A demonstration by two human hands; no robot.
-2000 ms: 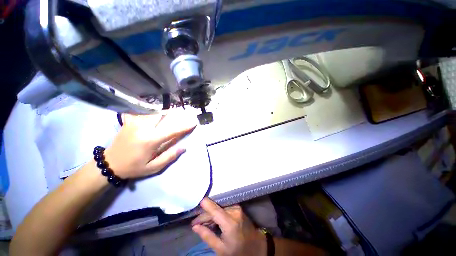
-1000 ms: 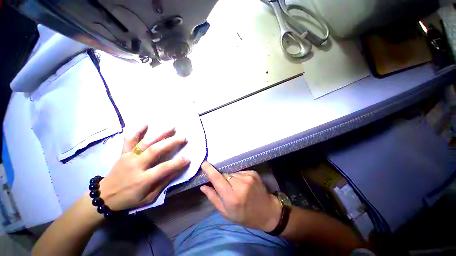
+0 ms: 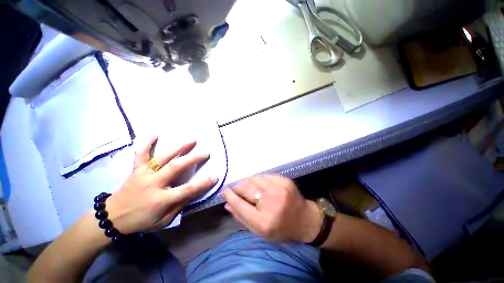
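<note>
A pale fabric panel (image 3: 182, 124) with a thin dark curved edge lies on the machine table, its front edge at the table's rim. A squarish pale patch pocket (image 3: 83, 119) with dark edges lies on its left part. My left hand (image 3: 160, 188) lies flat on the panel with its fingers spread, holding nothing. My right hand (image 3: 271, 207) is at the panel's curved front edge, its thumb and forefinger pinched together there; the fingertips hide the bit of edge between them. The needle area under the machine head (image 3: 188, 52) is lost in glare.
Silver scissors (image 3: 329, 41) lie on the machine bed behind and right of my hands. A dark-rimmed brown tray or phone (image 3: 439, 58) lies at the far right. Pale cloth with dark edges (image 3: 436, 188) hangs or lies below the table's front edge (image 3: 353, 152) at the right.
The view has tilted down and the machine head sits higher. The panel has shifted towards me. My left hand has spread flat on it, and my right fingers have closed from pointing to a pinch.
</note>
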